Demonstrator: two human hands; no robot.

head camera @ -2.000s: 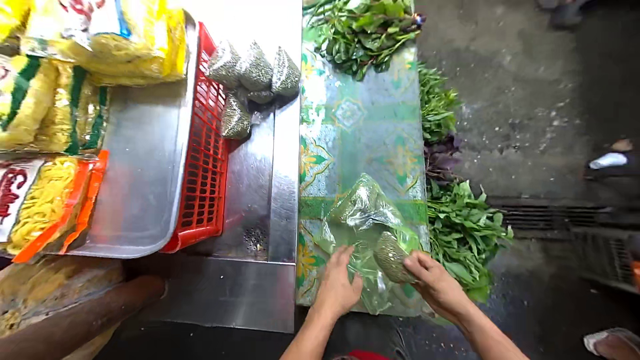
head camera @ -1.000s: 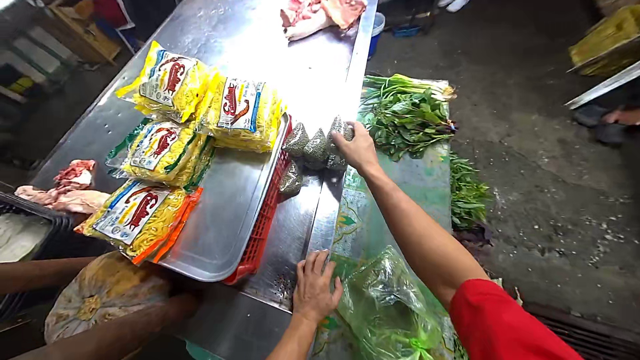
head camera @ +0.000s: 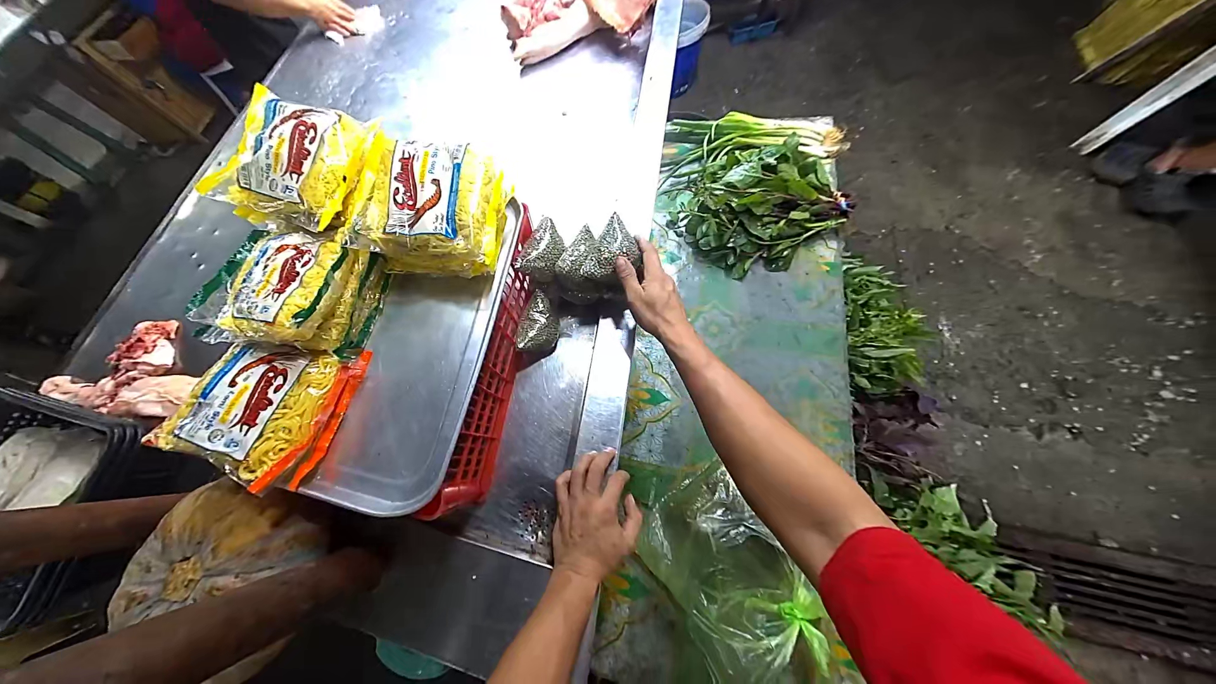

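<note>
Several small clear plastic bags of greenish seeds (head camera: pixel 581 258) stand together on the steel table, right of the red basket. My right hand (head camera: pixel 655 290) has its fingers against the rightmost bag (head camera: pixel 616 249); whether it grips the bag I cannot tell. Down at the steel table's raised edge, my left hand (head camera: pixel 594 518) rests flat with its fingers apart, holding nothing. A green-tinted clear plastic bag (head camera: pixel 722 560) lies on the patterned cover (head camera: pixel 741 332) to its right, partly hidden under my right forearm.
Packs of yellow noodles (head camera: pixel 427 199) sit on and beside a metal tray (head camera: pixel 408 418) over a red plastic basket (head camera: pixel 475 446). Leafy greens (head camera: pixel 750 204) lie at the cover's far end. Raw meat (head camera: pixel 560 28), a squash (head camera: pixel 218 551) and another person's hand (head camera: pixel 332 16) are around the steel table.
Two seconds ago my right hand held a seed bag at the green plastic bag; now it is at the grouped bags. My left hand has moved off the green bag onto the table edge. The view has turned.
</note>
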